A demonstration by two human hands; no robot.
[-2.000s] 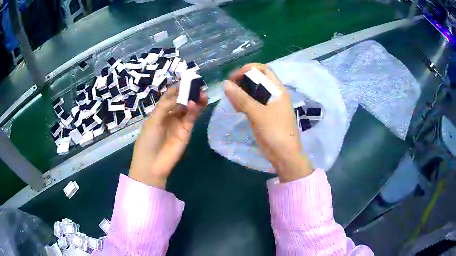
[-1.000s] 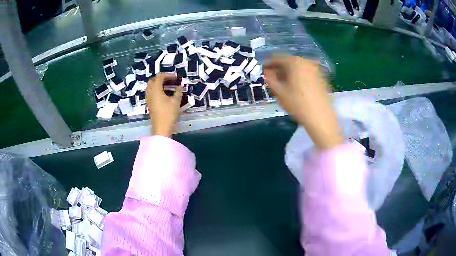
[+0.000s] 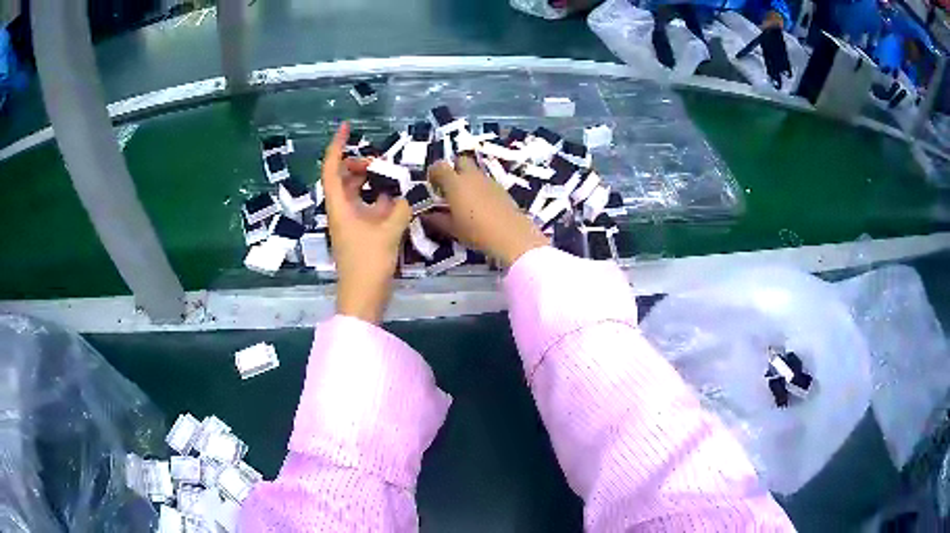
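White-and-black parts (image 3: pixel 552 172) lie in a loose heap on a clear plastic sheet (image 3: pixel 693 177) beyond the pale rail. My left hand (image 3: pixel 365 245) is over the left middle of the heap, index finger raised, with a white-and-black part (image 3: pixel 388 175) between its thumb and other fingers. My right hand (image 3: pixel 484 213) is beside it, bare, fingers bent down among the parts; whether it grips one is hidden. A frosted plastic bag (image 3: pixel 729 333) lies open at the right with a few parts (image 3: pixel 789 377) inside.
White plastic parts (image 3: pixel 203 468) lie piled at the lower left beside a clear plastic bag (image 3: pixel 63 416). A single white part (image 3: pixel 256 359) lies near them. A metal upright (image 3: pixel 115 177) stands at the left on the pale rail (image 3: pixel 250 309). Bubble wrap (image 3: pixel 906 344) is at the far right.
Both hands were raised nearer me with parts in them, and are now at the heap. Over the last second my right hand moved left beside my left hand. More parts appear spread out. The view has shifted.
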